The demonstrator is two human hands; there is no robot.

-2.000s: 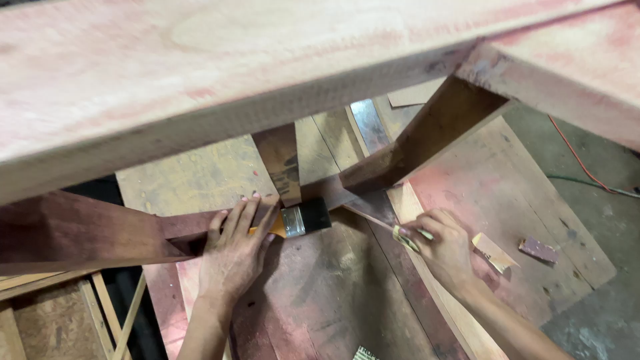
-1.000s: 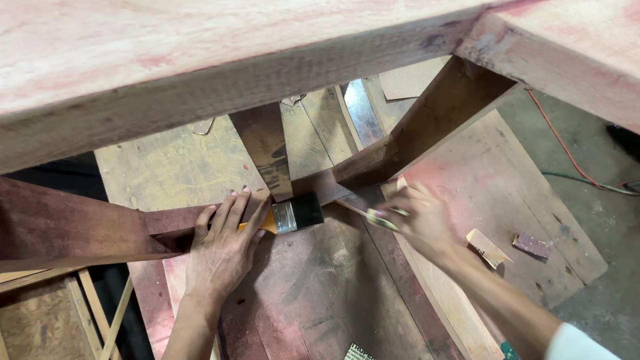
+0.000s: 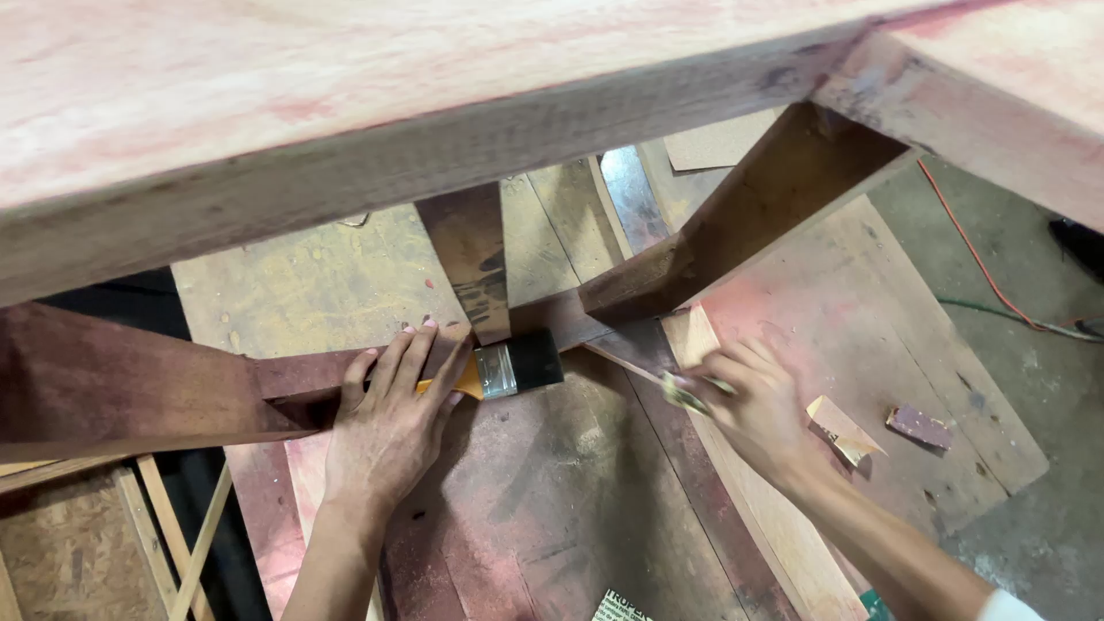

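Observation:
My left hand (image 3: 388, 414) rests on the lower rail of a wooden furniture frame and holds a flat paintbrush (image 3: 496, 371) by its orange handle, dark bristles pointing right. My right hand (image 3: 746, 405), slightly blurred, grips a thin flat strip (image 3: 625, 362) with a folded piece of printed sandpaper (image 3: 683, 392) at its near end. The strip's far tip meets the lower edge of the rail, near the foot of a slanted dark wooden brace (image 3: 742, 224). Pale wood with reddish patches forms the upper beam (image 3: 414, 147) across the view.
On the stained plywood worktop (image 3: 931, 345) lie a folded sandpaper piece (image 3: 843, 431) and a small purplish block (image 3: 919, 427). Printed paper (image 3: 621, 606) shows at the bottom edge. Orange and green cords (image 3: 970, 246) run over the concrete floor at right. Wooden slats (image 3: 172, 526) stand at lower left.
My right hand has shifted slightly around the strip, whose tip stays by the rail. My left hand and the paintbrush have kept their place on the rail.

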